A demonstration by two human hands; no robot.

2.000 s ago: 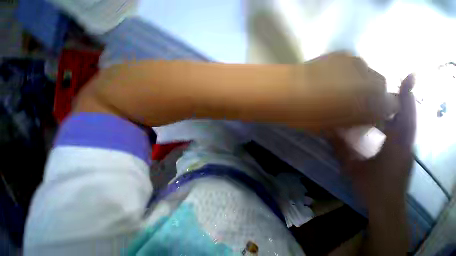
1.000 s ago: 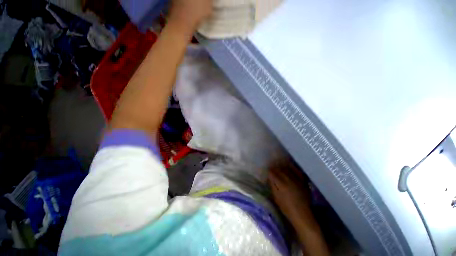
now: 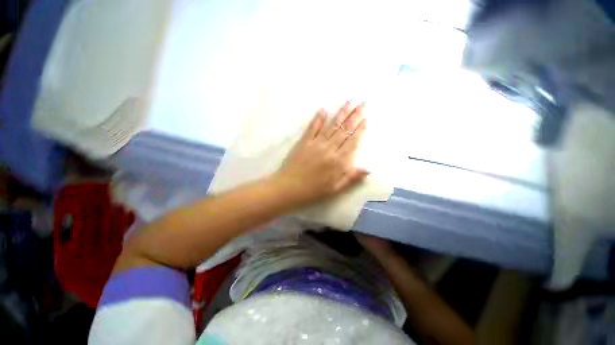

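Note:
My left hand lies flat, palm down, on a cream fabric panel, its fingers slightly apart. The panel lies on the white table and hangs over its front edge. The lamp washes out its far part. My right hand is low, at the underside of the table's front edge over the lap. Only its wrist side shows; its fingers are hidden, and I cannot tell whether it holds anything. Crumpled white cloth lies on the lap.
A layered cream stack is at the table's left end. The machine head, blurred, is at the upper right. Cream pieces hang over the edge at right. A red basket stands lower left.
My left hand has moved from the left stack to the table's middle, where a cream panel now lies under it. My right hand stays low by the table edge. The view has turned.

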